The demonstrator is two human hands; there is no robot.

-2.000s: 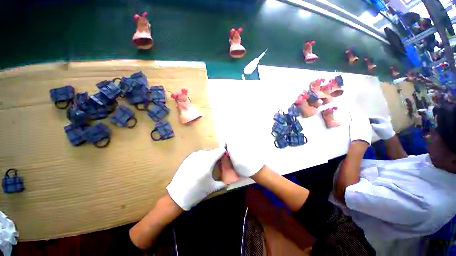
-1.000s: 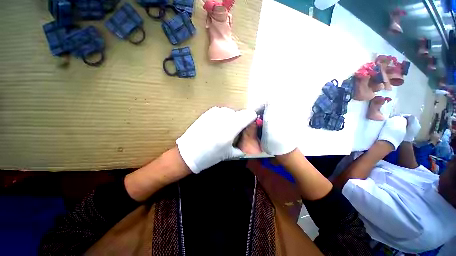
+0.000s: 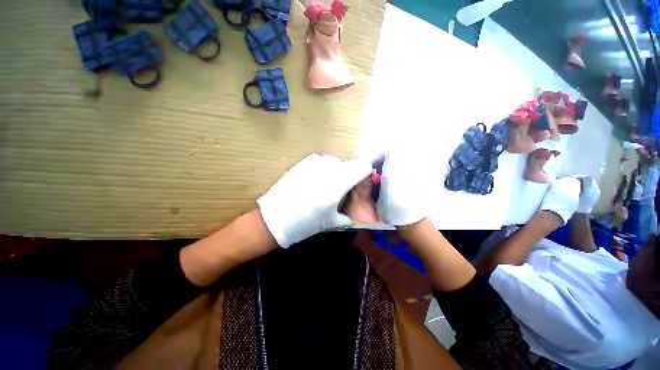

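Observation:
My left hand [image 3: 310, 199], in a white glove, grips a pink figure body [image 3: 362, 205] at the bench's front edge. My right hand [image 3: 402, 189], also white-gloved, holds it from the right side. A dark part shows between the fingers at the figure's red top; the fingers hide most of it. Loose navy handbag parts [image 3: 189, 30] lie in a pile on the tan cardboard [image 3: 181, 137]. One bag [image 3: 272, 90] lies apart, near a pink figure body [image 3: 328, 52] with a red top.
A pile of navy bags [image 3: 475, 157] and a cluster of pink figures [image 3: 522, 127] lie on the white sheet [image 3: 427, 72]. A white pointed object [image 3: 479, 11] is at the green belt's edge. Another person's gloved hands [image 3: 563, 198] are at the right. Figures stand on the belt [image 3: 590, 72].
The view has tilted down and turned since the oldest frame, so the bench appears shifted. Both my hands still hold the figure, with little visible change in grip.

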